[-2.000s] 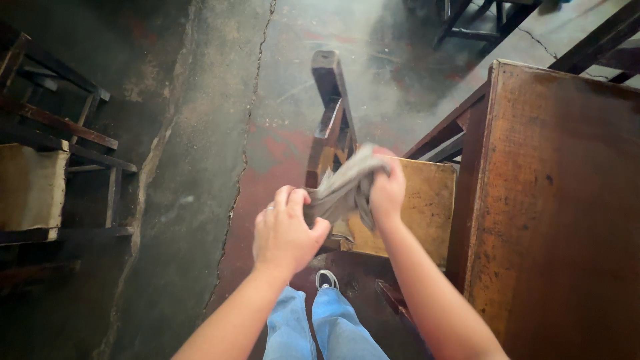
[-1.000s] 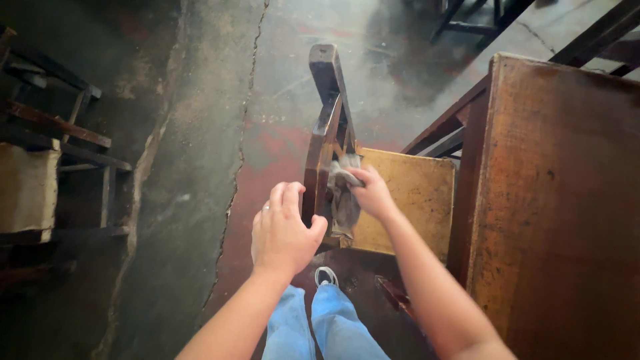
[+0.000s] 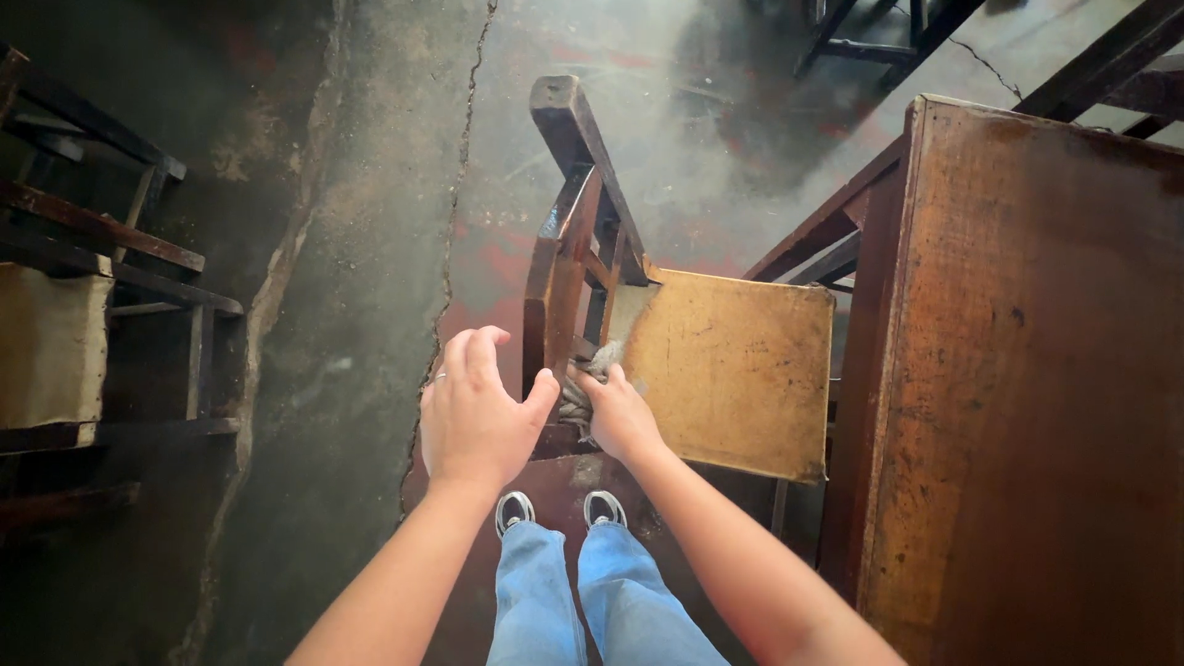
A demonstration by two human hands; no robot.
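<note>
A wooden chair stands in front of me, its dark backrest (image 3: 560, 268) on the left and its worn tan seat (image 3: 740, 361) on the right. My right hand (image 3: 618, 407) presses a bunched grey cloth (image 3: 578, 402) against the lower part of the backrest, on its seat side. My left hand (image 3: 481, 407) is just left of the backrest's near end, fingers spread and holding nothing. Whether its thumb touches the wood I cannot tell.
A wooden table (image 3: 1036, 370) fills the right side, close to the chair seat. Another chair with a pale seat (image 3: 51, 342) stands at the left. Dark furniture legs (image 3: 869, 51) are at the top right. The concrete floor (image 3: 370, 231) has long cracks. My shoes are below the chair.
Two seconds ago both hands were at the cloth above the chair. The right hand has since brought it down to the backrest and nearer to me along it; the left hand has let go.
</note>
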